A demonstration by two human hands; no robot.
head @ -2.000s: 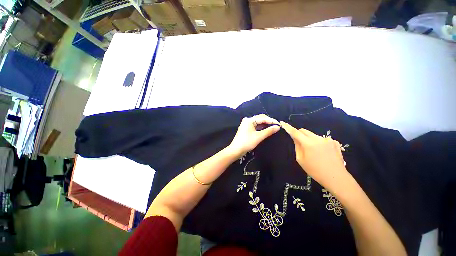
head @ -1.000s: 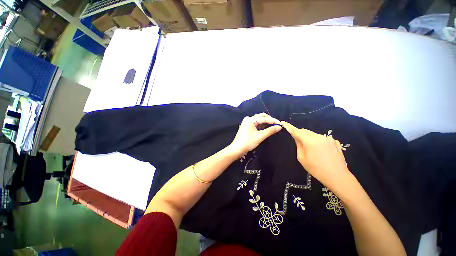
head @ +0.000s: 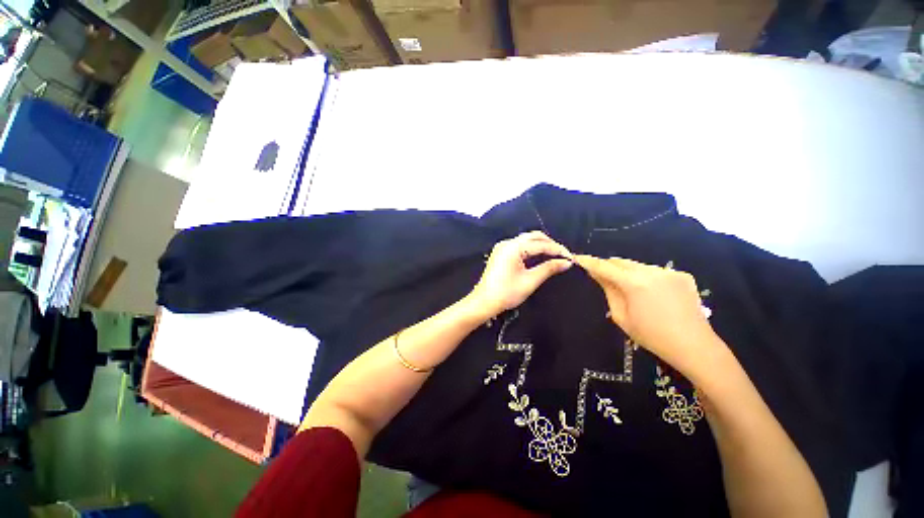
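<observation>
A black blouse (head: pixel 405 268) lies spread on the white table (head: pixel 486 132), its stand collar (head: pixel 628 214) away from me. Pale embroidery (head: pixel 550 445) and a stepped trim (head: pixel 606 376) show on its chest. My left hand (head: pixel 519 273) and my right hand (head: pixel 648 298) meet just below the collar, fingertips together, pinching the front placket edge or something tiny there. The fingertips hide it. A small light glint shows at the right side of my right hand; I cannot tell what it is.
A sleeve lies to the left across white boards (head: pixel 253 152) and papers. A reddish-brown open compartment (head: pixel 208 413) is below the table's left edge. Cardboard boxes (head: pixel 628 28) stand behind the table, with plastic bags (head: pixel 876 51) at the far right. Blue folders (head: pixel 66 152) are at the left.
My right hand has turned slightly, its knuckles a little further right. The fingertips stay together at nearly the same spot. The blouse has hardly moved.
</observation>
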